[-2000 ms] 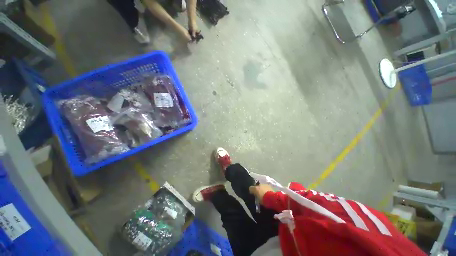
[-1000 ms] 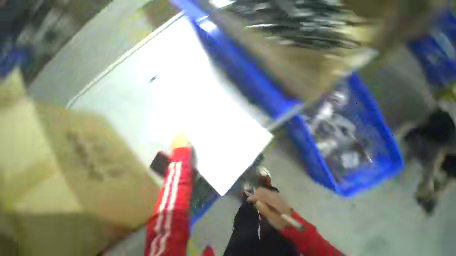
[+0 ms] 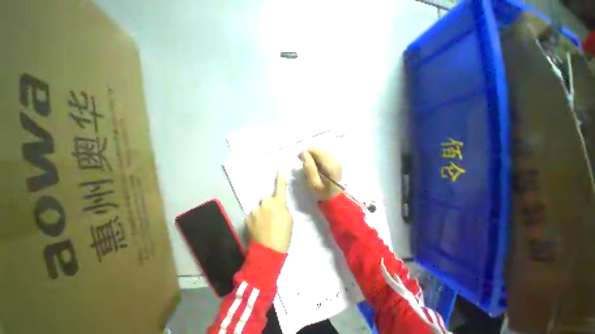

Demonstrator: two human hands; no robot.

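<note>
White paper sheets [image 3: 313,261] lie loosely stacked on the pale table [image 3: 196,98], their lower end reaching past the table's near edge. My left hand [image 3: 271,222] rests on the sheets with its index finger pointing up the page; it holds nothing. My right hand [image 3: 321,173] is on the sheets to the right of it, closed around a thin pen [image 3: 349,194]. The pen's tip is hidden by the fingers. A red-edged smartphone [image 3: 212,244] with a black screen lies left of my left hand, partly under the sleeve.
A large brown carton [image 3: 124,163] printed "aowa" stands at the left. A blue bin [image 3: 450,104] with yellow characters stands at the right, with an open carton [image 3: 548,196] in it. A black marker-like stick [image 3: 407,188] lies beside the bin. A small dark piece [image 3: 288,55] lies farther up the table.
The view has turned from the floor to the table. My right hand has come from beside my legs onto the sheets with the pen. My left hand now points on the page.
</note>
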